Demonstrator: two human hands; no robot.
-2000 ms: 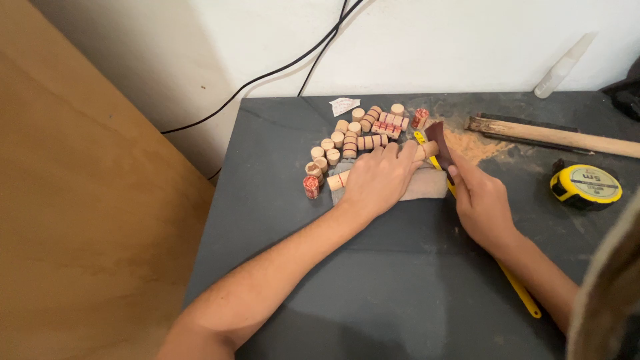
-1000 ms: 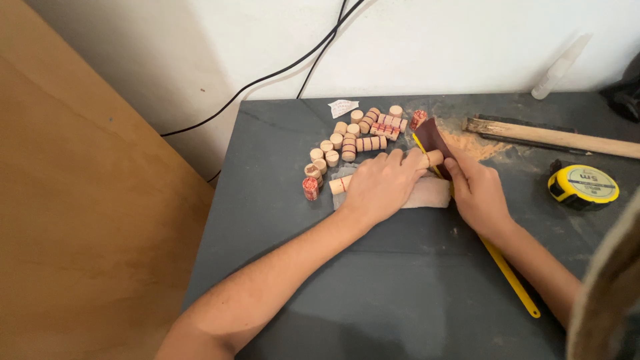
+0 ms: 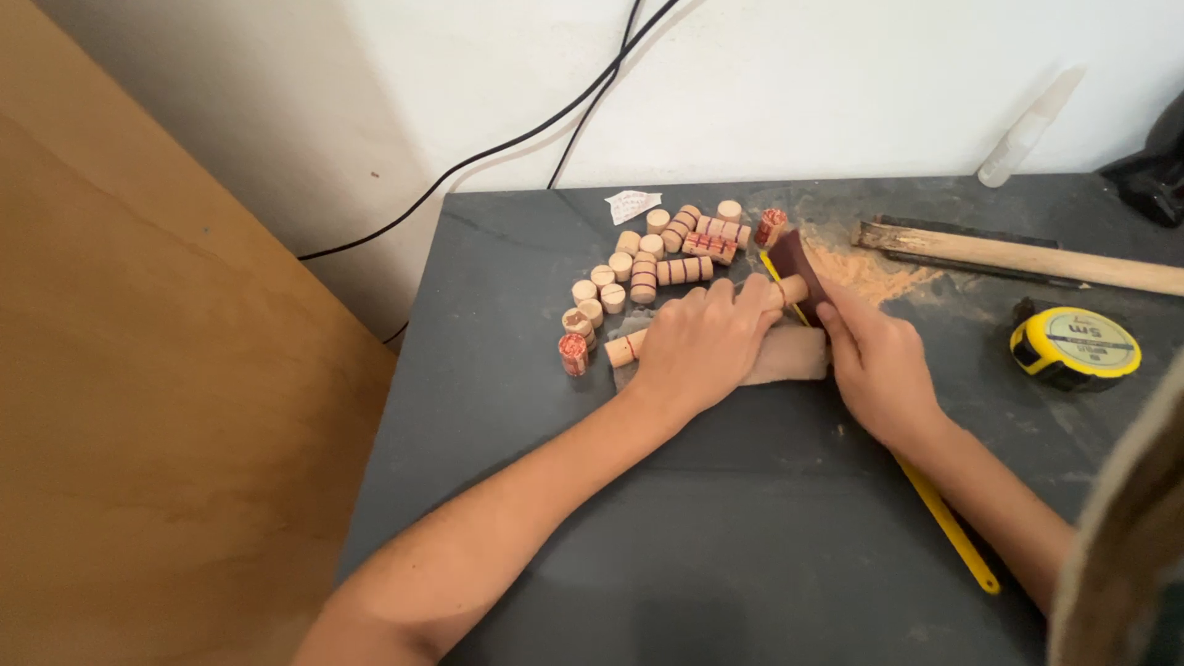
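Note:
My left hand (image 3: 703,347) grips a round wooden dowel (image 3: 789,291) marked with dark rings, holding it over a folded grey cloth (image 3: 791,355). A piece of dark red sandpaper (image 3: 797,270) is pinched in my right hand (image 3: 879,365), its face against the dowel's right end. Under my right hand and forearm runs a yellow hacksaw blade (image 3: 948,524). Short cut dowel pieces (image 3: 612,297) and longer ringed ones (image 3: 684,270) lie or stand behind my left hand. Two red-marked pieces (image 3: 573,354) stand at the ends of the group.
Sawdust (image 3: 865,270) is spread behind my right hand. A wooden stick (image 3: 1027,254) rests on a dark bar at the right, with a yellow tape measure (image 3: 1078,345) nearer. A clear tube (image 3: 1027,129) leans on the wall. A paper scrap (image 3: 633,205) bearing writing lies near the back edge.
The sandpaper in my right hand has shifted and changed its tilt slightly at the dowel's end. My left hand keeps its hold in nearly the same place.

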